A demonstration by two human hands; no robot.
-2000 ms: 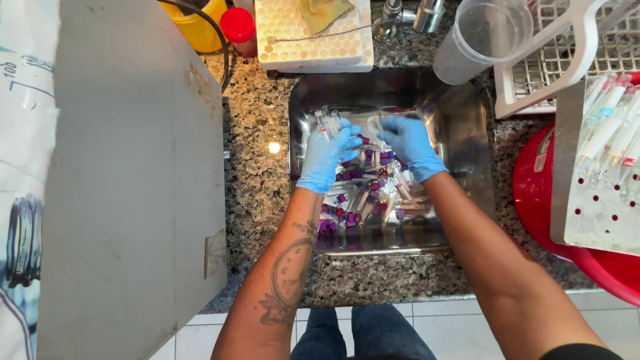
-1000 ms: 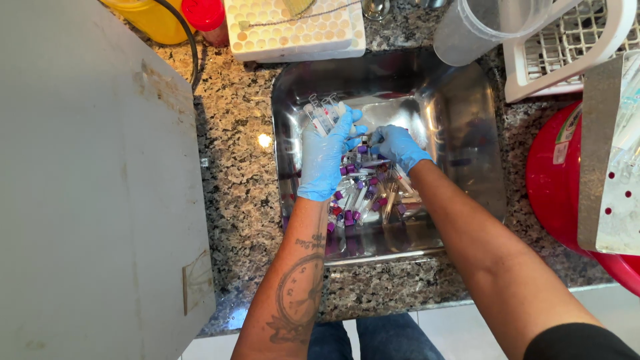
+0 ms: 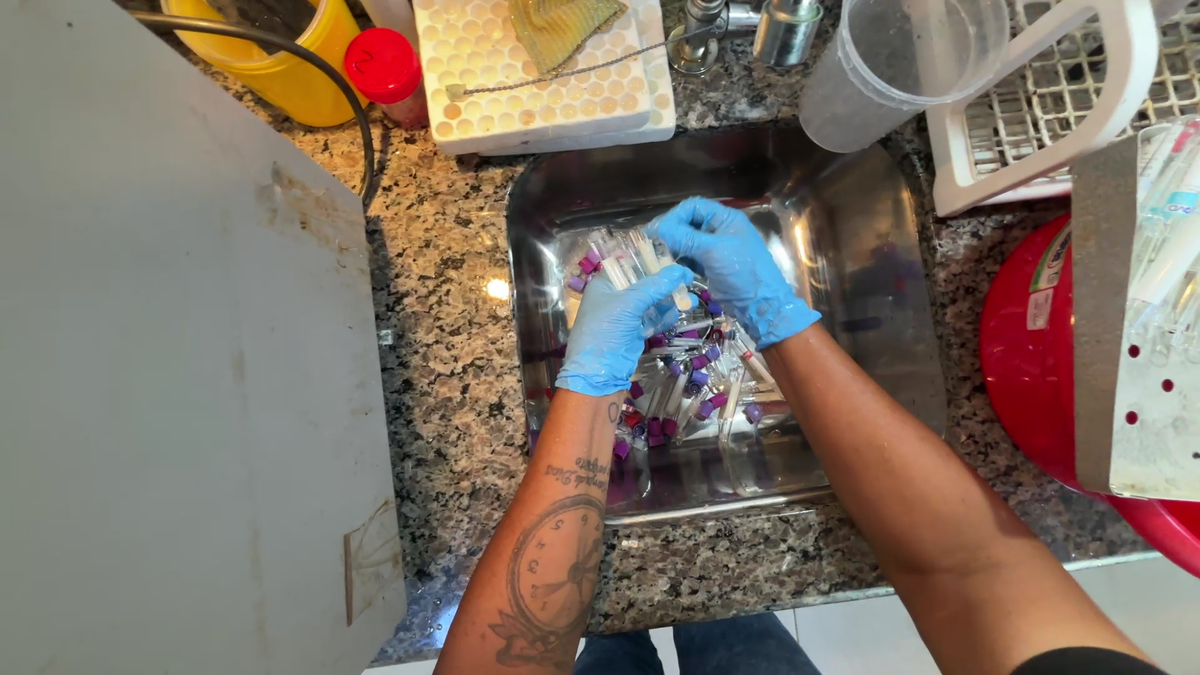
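Note:
My left hand (image 3: pixel 614 328), in a blue glove, is closed around several clear tubes (image 3: pixel 623 258) over the left half of a steel sink basin (image 3: pixel 848 450). My right hand (image 3: pixel 727 258), gloved too, touches or nearly touches the upper ends of those tubes; its fingertips are bent, and whether they grip one cannot be made out. Below both hands, many clear tubes with purple caps (image 3: pixel 698 378) lie loose in the basin, some with labels. A few more purple caps show left of the held tubes.
A white tube rack (image 3: pixel 553 112) stands behind the sink beside a red-lidded jar (image 3: pixel 384 66) and a yellow container (image 3: pixel 309 89). A clear plastic beaker (image 3: pixel 844 103) touches the back right rim. Right are a white wire rack (image 3: pixel 994 169), a red basin (image 3: pixel 1017 347) and a perforated metal tray (image 3: pixel 1144 441) of tubes.
My right hand has come up from the loose tubes to the upper ends of the bundle. My left hand still holds its tubes.

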